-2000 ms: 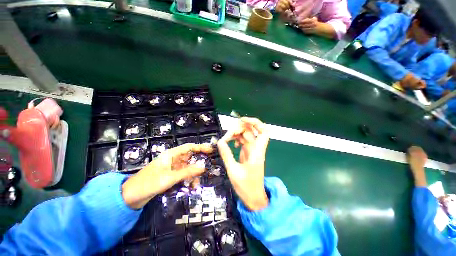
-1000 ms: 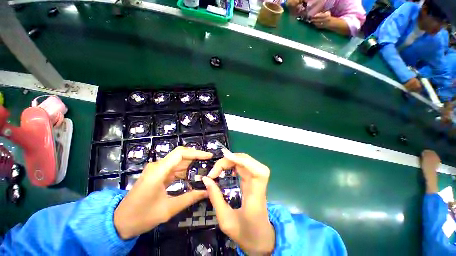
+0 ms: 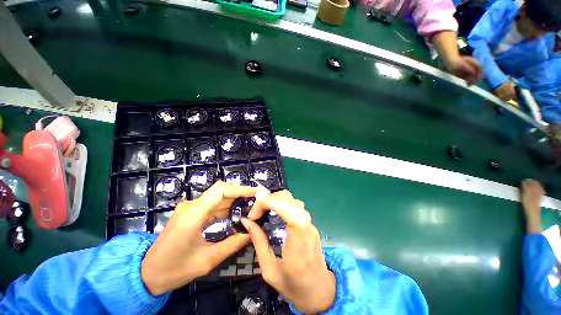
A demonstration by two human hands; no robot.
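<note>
My left hand (image 3: 190, 243) holds a round black unit (image 3: 238, 215) between thumb and fingers above the blister tray (image 3: 133, 126). My right hand (image 3: 289, 246) touches the unit's face with thumb and fingertips; whether an adhesive piece is between them is hidden. The black tray has square pockets, several holding black units with pale centres; the left column's visible pockets are empty. Small white adhesive pieces (image 3: 229, 270) lie in rows on the tray's lower part, partly covered by my hands.
A coral-pink fan (image 3: 46, 178) stands left of the tray. The white rail (image 3: 369, 163) runs behind, with the green belt (image 3: 184, 61) beyond carrying black units. Across it are a tape roll (image 3: 333, 10), a green bin (image 3: 246, 7) and workers. A neighbour's hand (image 3: 531, 195) is at right.
Since two seconds ago, my right hand has come down from beside the tray onto the unit in my left hand. Belt units have shifted, and the pink-sleeved arm across now reaches to the right.
</note>
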